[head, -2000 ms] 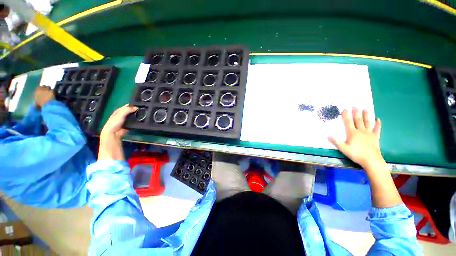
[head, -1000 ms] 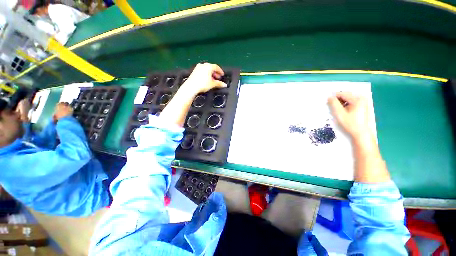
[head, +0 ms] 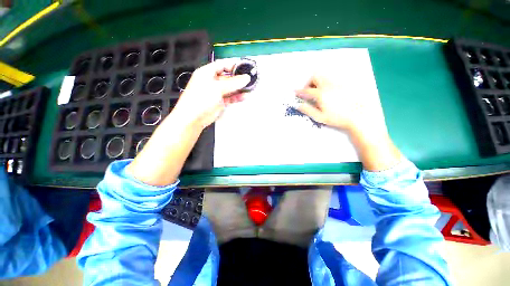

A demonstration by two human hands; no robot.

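Note:
My left hand (head: 215, 92) grips a round black watch case (head: 245, 74) with a shiny metallic rim, held above the left part of the white paper sheet (head: 268, 145). My right hand (head: 327, 103) is over the pile of small black parts (head: 302, 114) on the sheet, thumb and finger near the specks. Whether a speck is between the fingertips is too small to tell. The foam tray (head: 78, 159) left of the sheet has round watches in its square pockets. Its top right pocket is empty. My left forearm hides some lower right pockets.
Another foam tray (head: 470, 89) stands at the right and one (head: 33, 120) at the far left. A tray (head: 187, 206) shows below bench level. A blue sleeve (head: 25, 234) is at lower left, and a pale sleeve (head: 500, 206) at the right edge. Red stools are below.
My left hand has taken a watch case from the tray's top right pocket and moved right over the sheet. My right hand has moved down and left to the speck pile. The view has shifted.

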